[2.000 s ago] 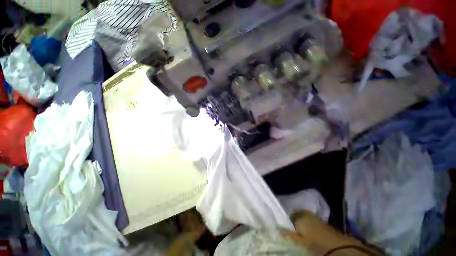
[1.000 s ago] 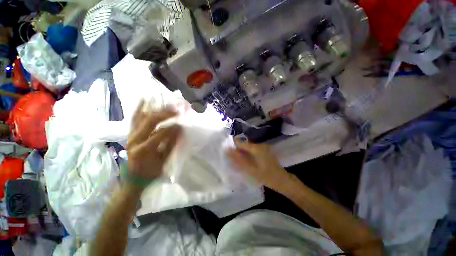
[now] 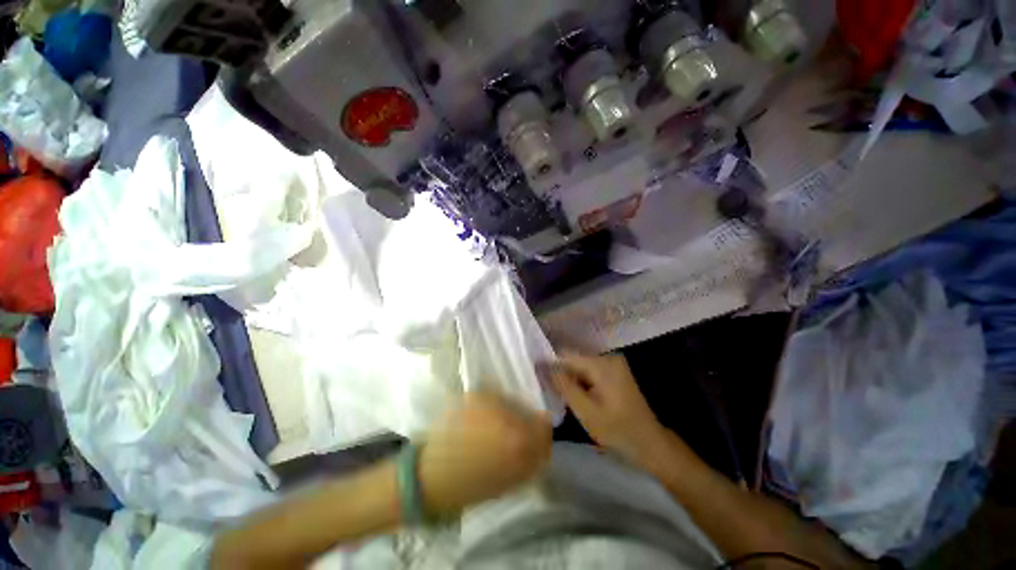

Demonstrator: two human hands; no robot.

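A white fabric piece [image 3: 368, 323] lies spread and rumpled over the cream tabletop, its far side at the brightly lit needle area [image 3: 474, 239] of the overlock machine [image 3: 323, 84]. My left hand [image 3: 485, 445], blurred, with a green band on the wrist, is at the near edge of the cloth; its fingers cannot be made out. My right hand [image 3: 596, 395] is at the cloth's right edge, fingers bent and pinching that edge.
A white cloth pile [image 3: 134, 356] lies at the left, beside a dark blue-grey cloth strip [image 3: 228, 367]. Tension knobs [image 3: 602, 100] line the machine front. White pieces [image 3: 880, 412] over blue cloth are at lower right. Trimmings [image 3: 958, 67] hang at upper right.
My left hand has moved from on top of the cloth, right and down to its near edge. My right hand is slightly lower. The cloth has shifted and folded. The view has moved closer to the machine.
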